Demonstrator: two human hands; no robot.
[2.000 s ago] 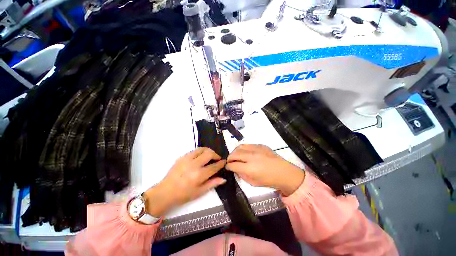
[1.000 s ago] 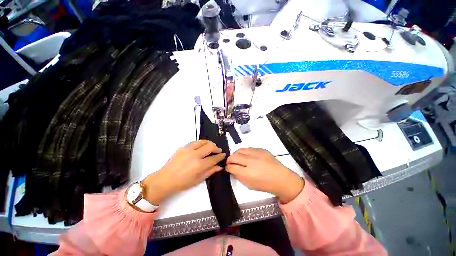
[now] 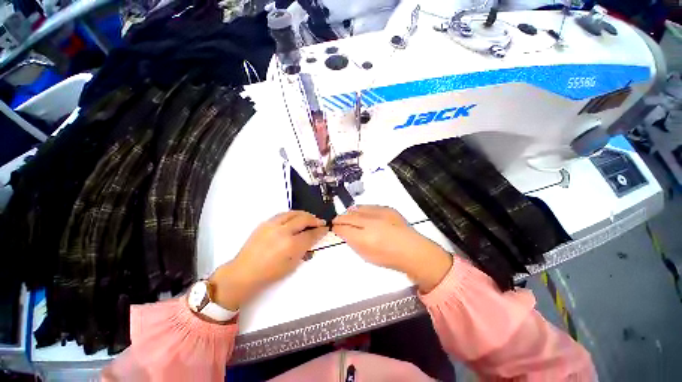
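Note:
A black strip (image 3: pixel 309 198) lies under the presser foot (image 3: pixel 327 189) of the white sewing machine (image 3: pixel 516 82), with its near end at my fingertips. My left hand (image 3: pixel 271 250) holds the end from the left, thumb and fingers pinched. My right hand (image 3: pixel 385 239) pinches the same end from the right, and the fingertips of both hands meet just in front of the foot. A small dark piece beside the foot partly shows above my right fingers. The strip's edges under my fingers are hidden.
A large fanned bundle of plaid strips (image 3: pixel 112 201) lies on the left, with a dark cloth heap (image 3: pixel 179 52) behind it. A pile of plaid strips (image 3: pixel 478 201) lies under the machine arm. The control panel (image 3: pixel 619 173) is at the far right. The ruler-marked table edge (image 3: pixel 329 324) runs in front.
The strip has moved away from me under the foot; its near end, earlier hanging toward the table edge, is now at my fingertips. Both hands remain close together near the foot. The camera view has shifted slightly.

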